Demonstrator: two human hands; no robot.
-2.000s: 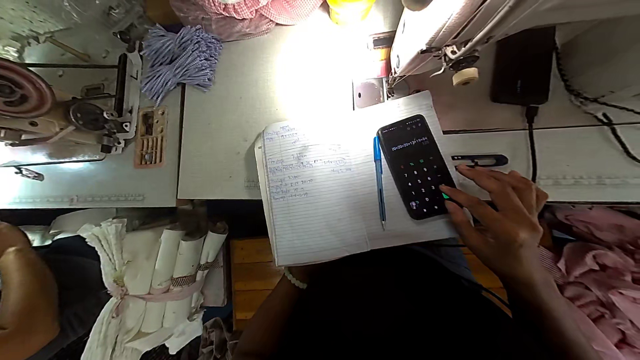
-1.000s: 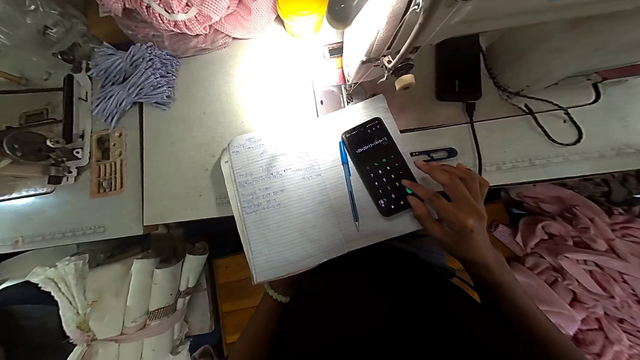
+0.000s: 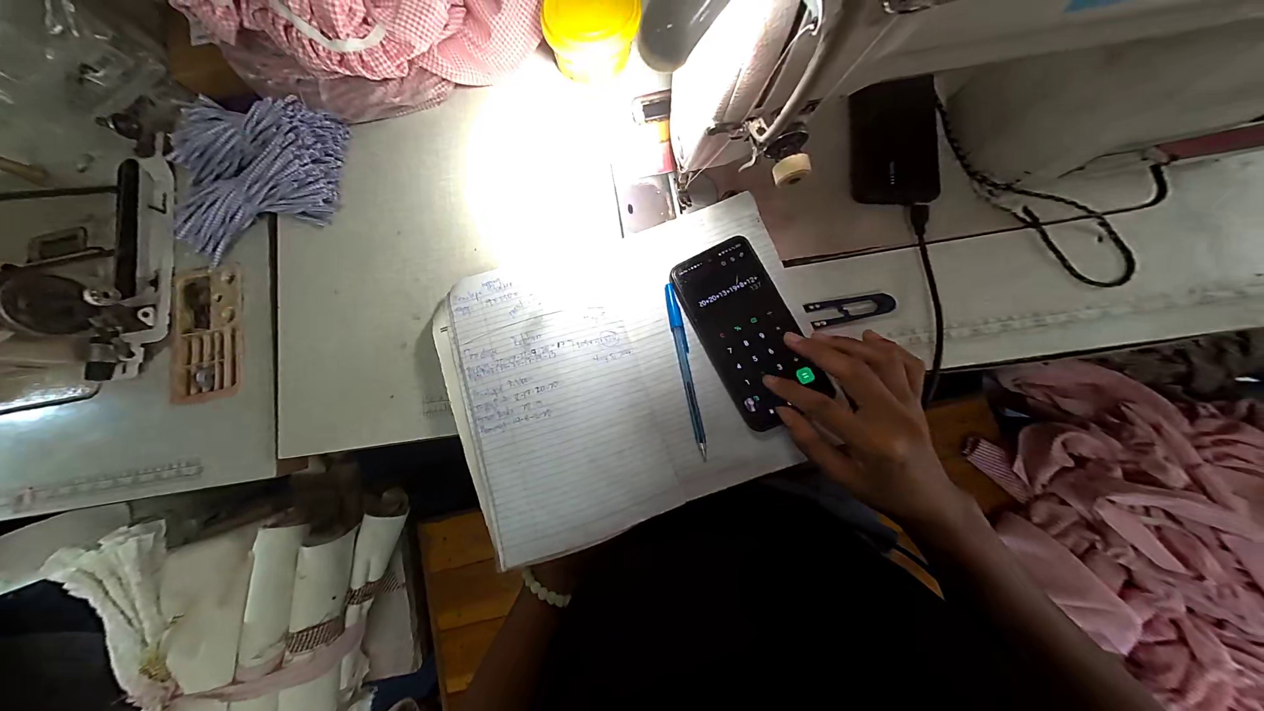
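Note:
An open lined notebook (image 3: 583, 444) with handwriting on its left page lies over the table's front edge. A black smartphone (image 3: 726, 326) showing a calculator rests on the right page, with a blue ballpoint pen (image 3: 688, 365) beside it on the left. Over the phone's lower part is my right hand (image 3: 869, 415), fingers spread, fingertips at the keypad, holding nothing. My left hand is hidden beneath the notebook's lower edge; only the forearm and a beaded bracelet (image 3: 545, 590) show. Thread snips (image 3: 849, 308) lie just right of the phone.
A sewing machine (image 3: 750, 99) with a bright lamp stands behind the notebook. Right of it are a black power bank (image 3: 894, 143) and cable. Blue cords (image 3: 259, 168), a yellow container (image 3: 591, 35) and another machine (image 3: 69, 306) are around. Rolled pattern pieces (image 3: 296, 602) and pink fabric (image 3: 1145, 523) lie below.
My right hand stays over the phone's keypad, its fingers shifting slightly. The view has swung right and then partly back. Notebook, pen and phone keep their places relative to one another.

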